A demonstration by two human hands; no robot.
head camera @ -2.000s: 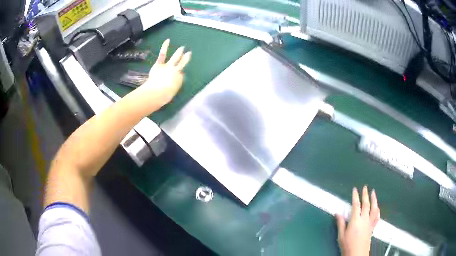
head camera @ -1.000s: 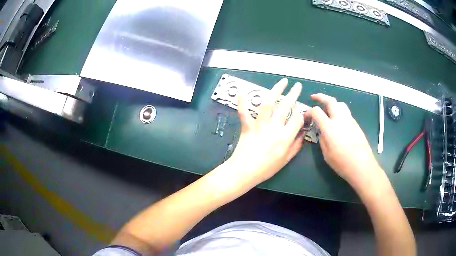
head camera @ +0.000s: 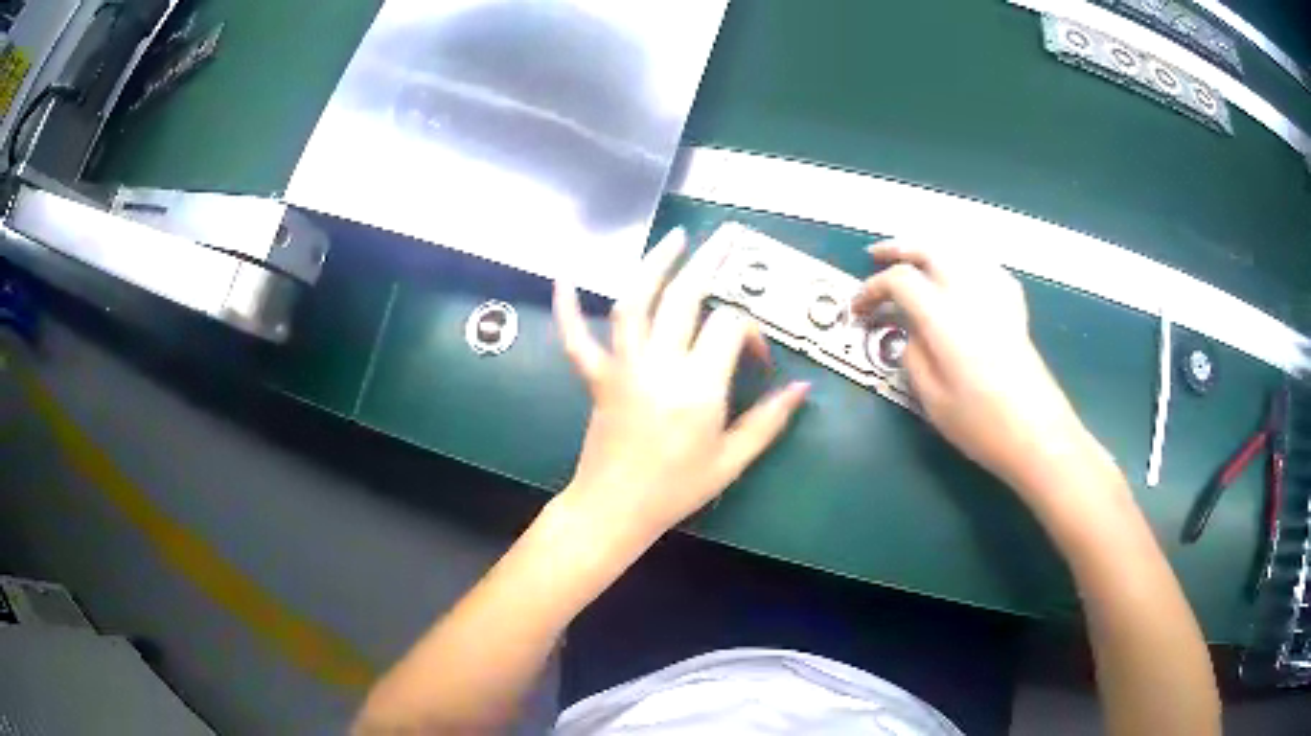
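Note:
A silver four-ring plate (head camera: 788,295) lies slanted on the green bench in front of me. Rings show in it, and its right end is hidden under my right hand. My right hand (head camera: 956,331) is over that end, fingers curled, with the fingertips at a ring part (head camera: 887,345). Whether they grip the ring or the plate I cannot tell. My left hand (head camera: 661,381) is spread over the plate's left end, with thumb and fingers apart; no thing shows held in it.
A loose ring part (head camera: 492,328) lies left of my left hand. A shiny metal sheet (head camera: 503,122) lies behind it. A thin stick (head camera: 1160,396), a small round piece (head camera: 1199,370), red-handled pliers (head camera: 1234,467) and a clear tray (head camera: 1298,575) are at the right. Another four-ring plate (head camera: 1136,69) lies far back.
My left hand has moved left off the plate's middle and spread its fingers. My right hand has shifted over the plate's right end. The whole view has shifted, moving the bench things rightward.

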